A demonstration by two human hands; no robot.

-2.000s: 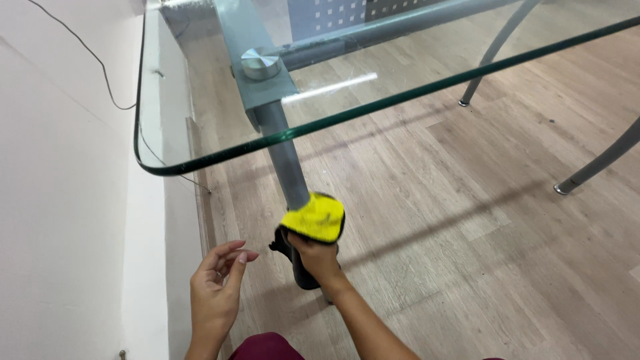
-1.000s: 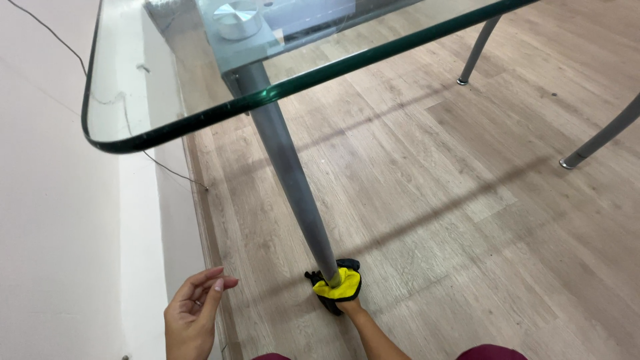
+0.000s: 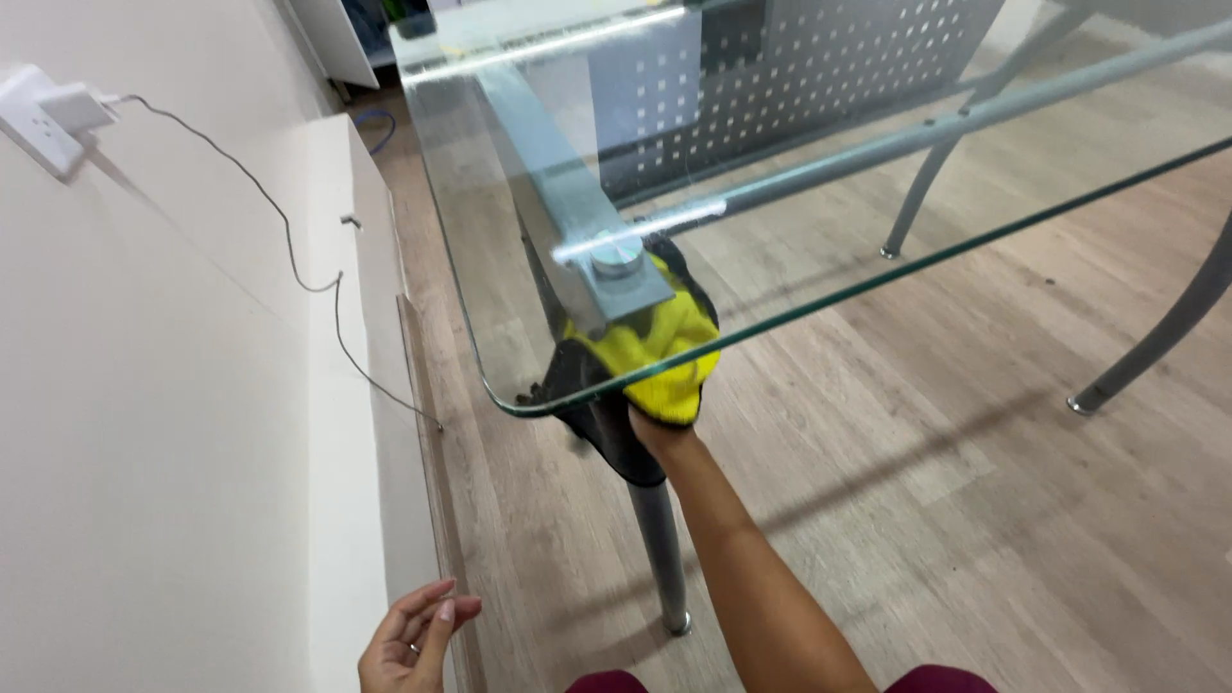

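A yellow and black cloth (image 3: 674,385) is wrapped around the upper part of the grey metal table leg (image 3: 657,539), just under the corner of the glass tabletop (image 3: 481,318). My right hand (image 3: 654,423) is on the cloth and presses it to the leg; its fingers are hidden by the cloth. Part of the cloth shows through the glass, beside the metal bracket (image 3: 568,192) with its round metal disc (image 3: 616,253). My left hand (image 3: 419,635) hangs at the lower left, near the wall, with fingers loosely curled and nothing in it.
A white wall with a socket and plug (image 3: 72,108) stands at the left. From it a thin cable (image 3: 287,226) runs down to the skirting. More table legs (image 3: 1169,318) stand at the right on the wood-look floor (image 3: 914,539). A perforated panel (image 3: 818,77) shows through the glass.
My right hand has moved with the cloth from the leg's lower end, one second ago, up to its top under the glass. The left hand stays empty. The view has shifted.
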